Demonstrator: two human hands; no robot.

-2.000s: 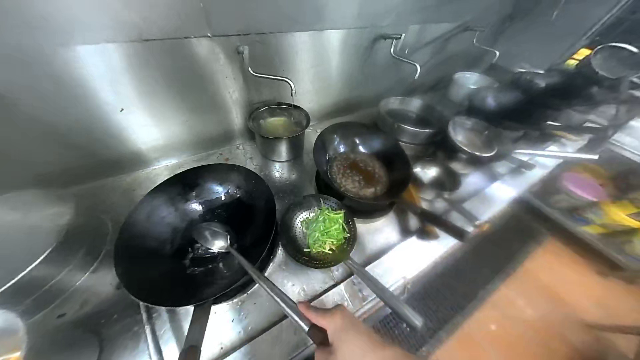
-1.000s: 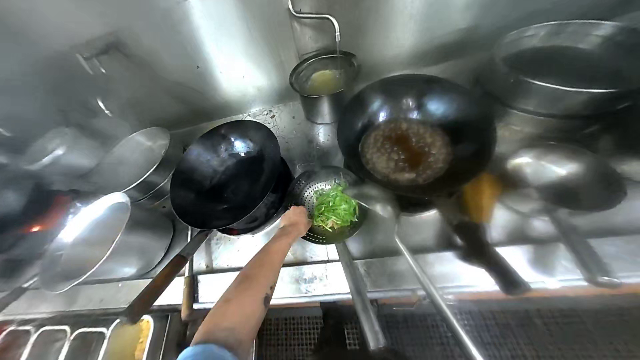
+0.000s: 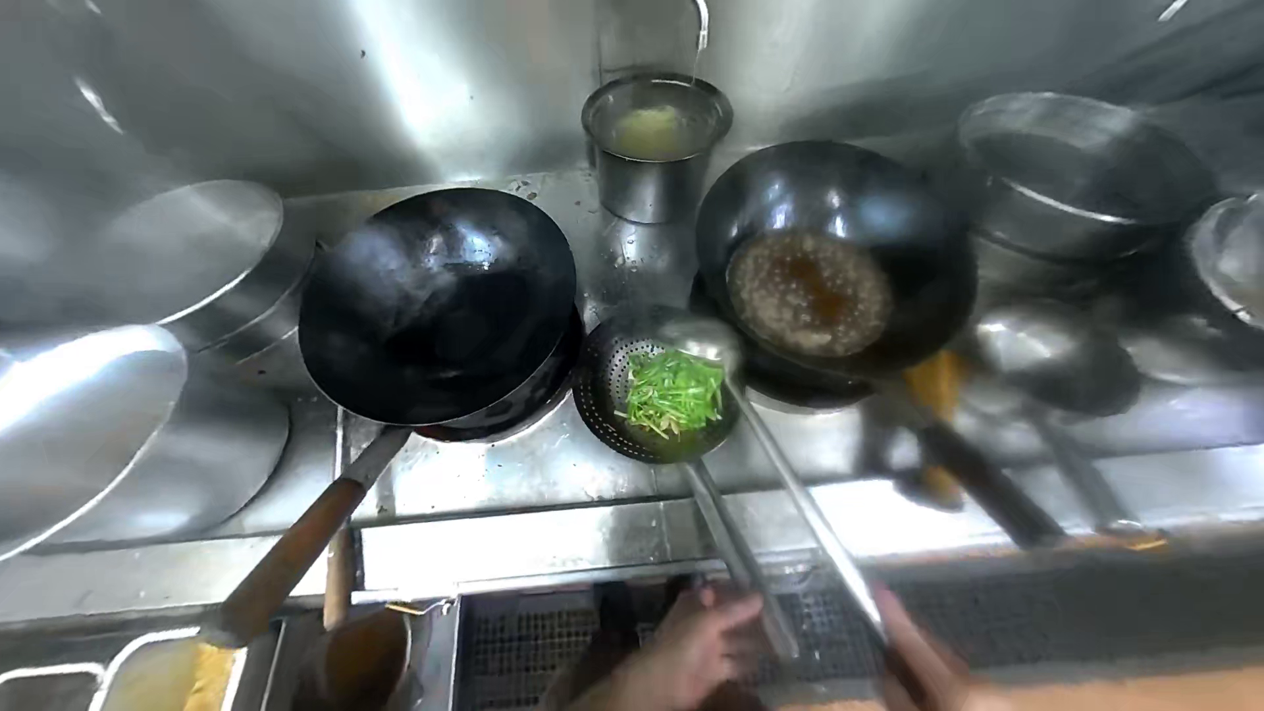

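Chopped green vegetables (image 3: 673, 392) lie in a perforated metal strainer (image 3: 610, 415) between two woks. A metal ladle (image 3: 810, 513) slants across, its bowl at the strainer's upper right edge. My right hand (image 3: 923, 647), blurred at the lower right, grips the ladle's handle. Just left of the strainer's handle (image 3: 736, 553) is my left hand (image 3: 701, 637); blur hides whether its fingers close on anything. The left black wok (image 3: 439, 306) has a wooden handle and shows no food. Bubbling brownish liquid (image 3: 810, 293) is in the right black wok (image 3: 839, 178).
Behind the strainer stands a metal pot (image 3: 652, 188) with a strainer insert, below a tap (image 3: 702, 25). Large metal pans (image 3: 227, 247) are at left, more pots (image 3: 1086, 188) at right. Food containers (image 3: 163, 671) sit at the lower left. Wok handles stick out over the counter's front edge (image 3: 553, 548).
My left hand has moved from the greens in the strainer down beside its handle. The ladle, over the left wok two seconds ago, is now at the strainer. The view has shifted.
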